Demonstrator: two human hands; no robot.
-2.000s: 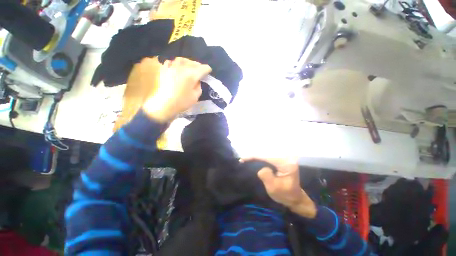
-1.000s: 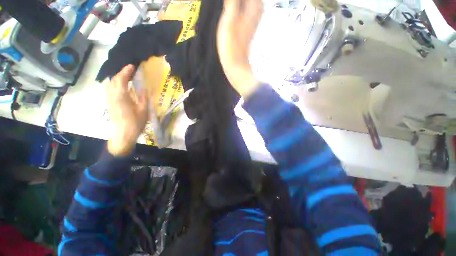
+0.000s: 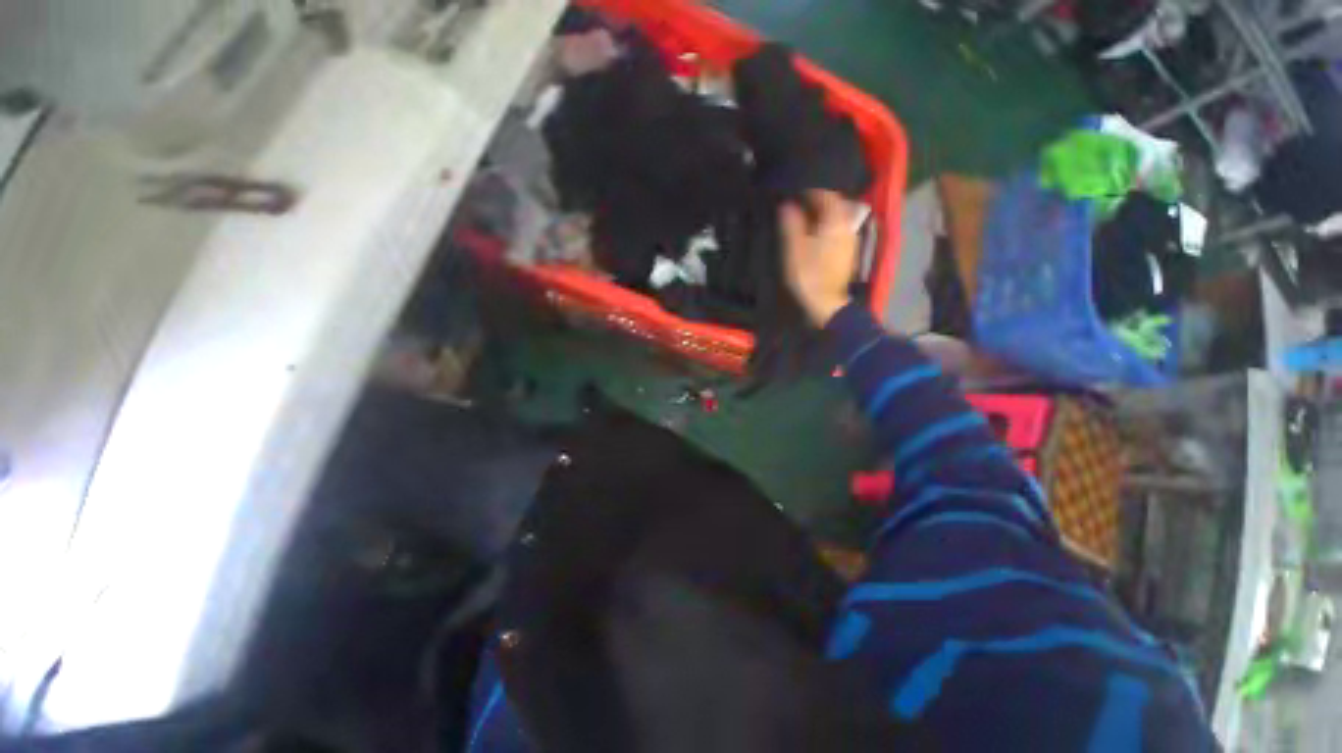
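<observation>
My right hand (image 3: 821, 258) is at the near right part of the red-orange plastic basket (image 3: 892, 140), at the end of my outstretched striped sleeve. It grips a black garment piece (image 3: 780, 302) that hangs over the basket's rim. More black pieces (image 3: 640, 155) and some grey and white ones lie in the basket. My left hand is not in view. The view is blurred by motion.
The white sewing table (image 3: 317, 280) fills the left side, with snips (image 3: 221, 193) on the machine bed. A blue plastic basket (image 3: 1030, 280) with green and black pieces stands beyond the red-orange one. A pink-red object (image 3: 1013, 424) lies on the green floor.
The view has swung right from the table to the floor baskets. My right hand has moved from the black pieces over the table to the red-orange basket. My left hand has left the view.
</observation>
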